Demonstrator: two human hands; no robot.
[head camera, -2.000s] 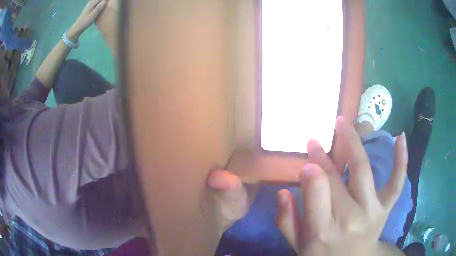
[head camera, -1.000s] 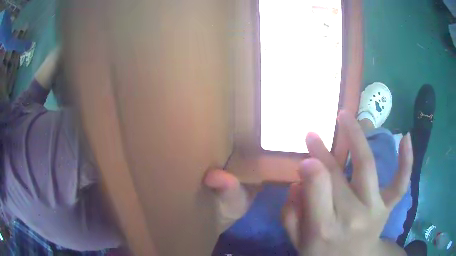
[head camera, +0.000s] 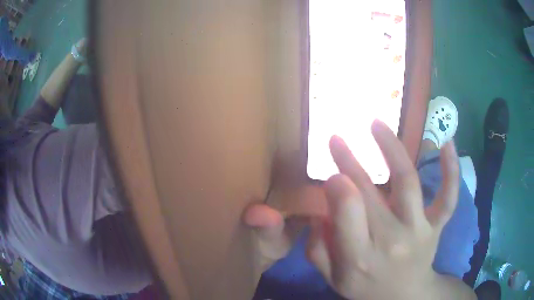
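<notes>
A brown cardboard mailer box (head camera: 418, 70) is held open close to the camera, its broad lid flap (head camera: 199, 129) filling the left middle. A smartphone (head camera: 354, 76) with a white-glared screen lies inside the box; small reddish marks show on the screen. My left hand (head camera: 268, 231) grips the box at its lower corner by the lid fold; only the thumb side shows, the rest is hidden behind the flap. My right hand (head camera: 386, 228) is over the lower end of the phone, fingers apart, holding nothing, with fingertips at or just above the screen.
A person in a mauve sleeve (head camera: 58, 187) sits close at left. My leg in blue trousers (head camera: 459, 217) is under the box. A white clog (head camera: 442, 120) and a dark shoe (head camera: 497, 126) are at right. Clear bottles (head camera: 503, 272) lie on the green floor (head camera: 468, 53) at lower right.
My right hand has moved up and left, further over the screen. Reddish marks now show on the screen. The lid flap has shifted and spreads wider to the left than two seconds ago.
</notes>
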